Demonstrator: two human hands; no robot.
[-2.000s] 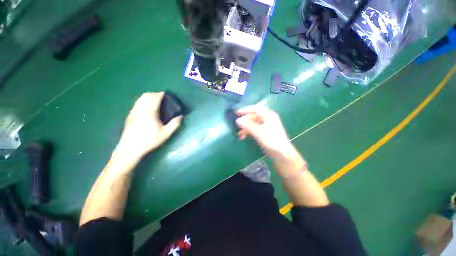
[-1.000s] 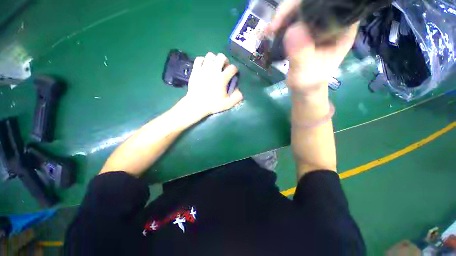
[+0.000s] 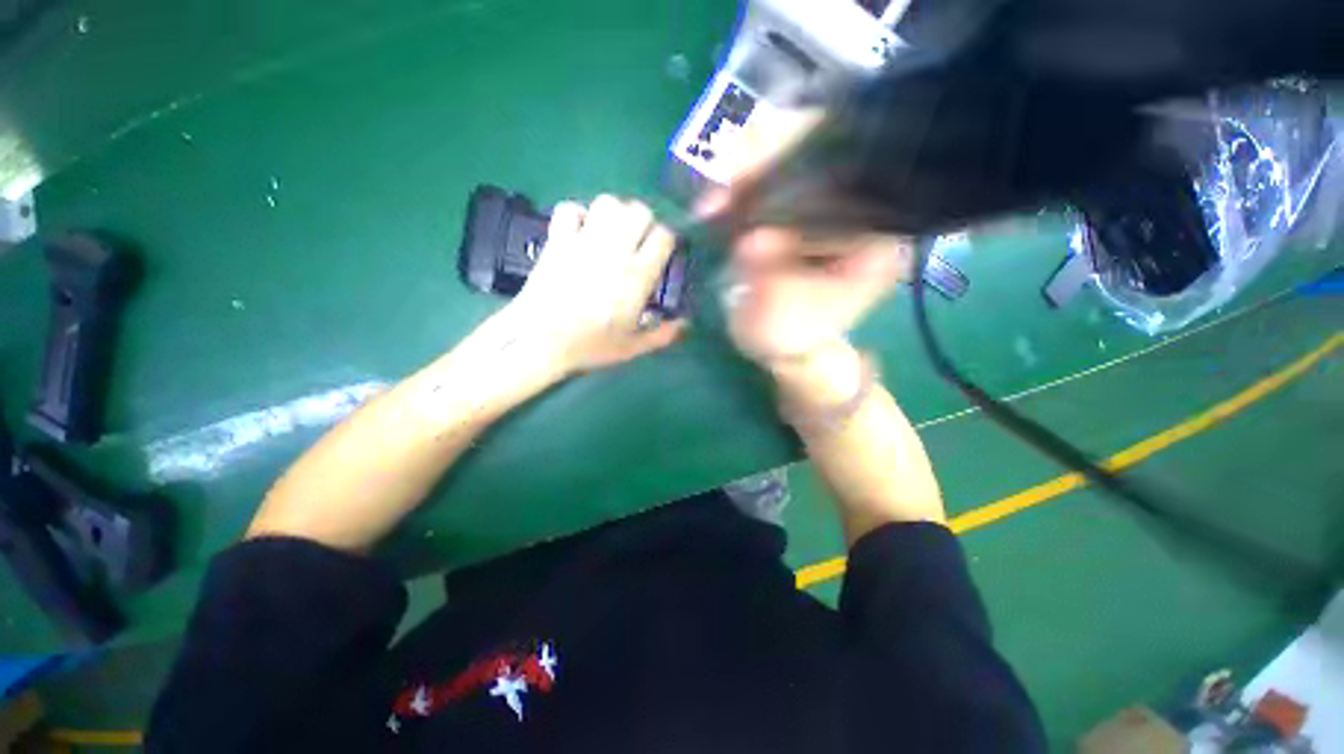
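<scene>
My left hand (image 3: 597,280) is closed over a black plastic housing (image 3: 498,243) that lies on the green bench. The housing's wider contoured end sticks out to the left of my fingers and its other end shows by my thumb. My right hand (image 3: 811,287) is blurred and holds the electric screwdriver (image 3: 958,140), a large dark blurred shape that comes in from the upper right. The driver's nose points left toward the housing's right end. Its bit is not visible, and I cannot tell if it touches the housing.
The white screw feeder (image 3: 722,125) with blue edges stands behind the driver, partly hidden. A clear plastic bag (image 3: 1246,206) of black parts lies at right, with small black parts (image 3: 943,268) near it. Black housings (image 3: 74,339) lie at left. A black cord (image 3: 1032,430) hangs across the bench's front edge.
The left hand has come from the left onto the housing, which now lies nearer the feeder. The right hand has gone up to the screwdriver and moved down and left with it toward the housing.
</scene>
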